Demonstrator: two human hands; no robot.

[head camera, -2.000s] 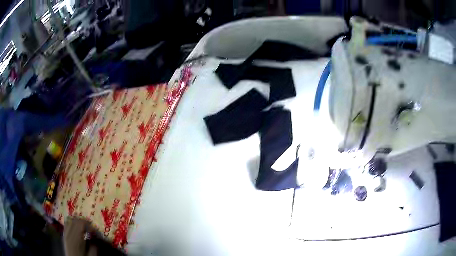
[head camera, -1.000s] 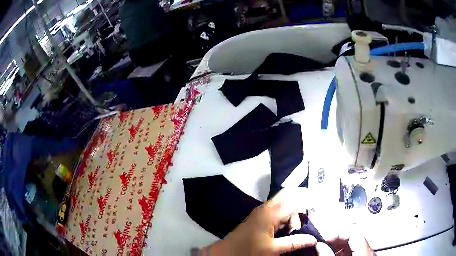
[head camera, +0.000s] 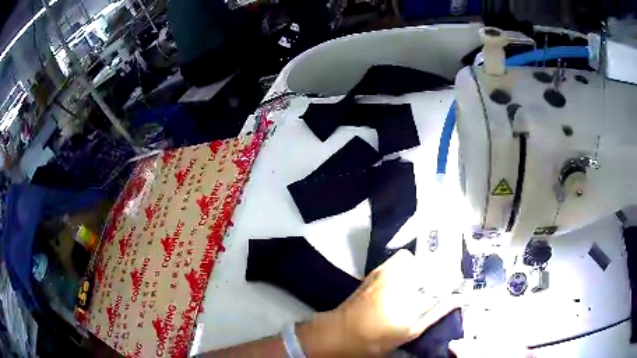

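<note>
My left hand (head camera: 381,304), with a pale band at the wrist, is on a dark fabric piece (head camera: 438,337) at the bottom, left of the needle area. My right hand (head camera: 475,348) shows only as a bright, overexposed bit at the bottom edge beside that piece; its fingers cannot be made out. Another curved dark piece (head camera: 304,269) lies flat, partly under my left hand and forearm. The sewing machine head (head camera: 538,154) stands at the right, with its brightly lit needle area (head camera: 489,262) beyond the hands.
More dark cut pieces (head camera: 335,189) lie on the white table (head camera: 244,314), several overlapping towards the raised far rim (head camera: 335,59). A tan cardboard board (head camera: 164,245) with red print is at the left. A blue tube (head camera: 447,136) runs beside the machine head. A small dark scrap (head camera: 598,256) lies at the right.
Two seconds ago the hands were not at the fabric. Since one second ago, my left hand has moved slightly up and right, and the dark piece under it has shifted right. My right hand has dropped lower.
</note>
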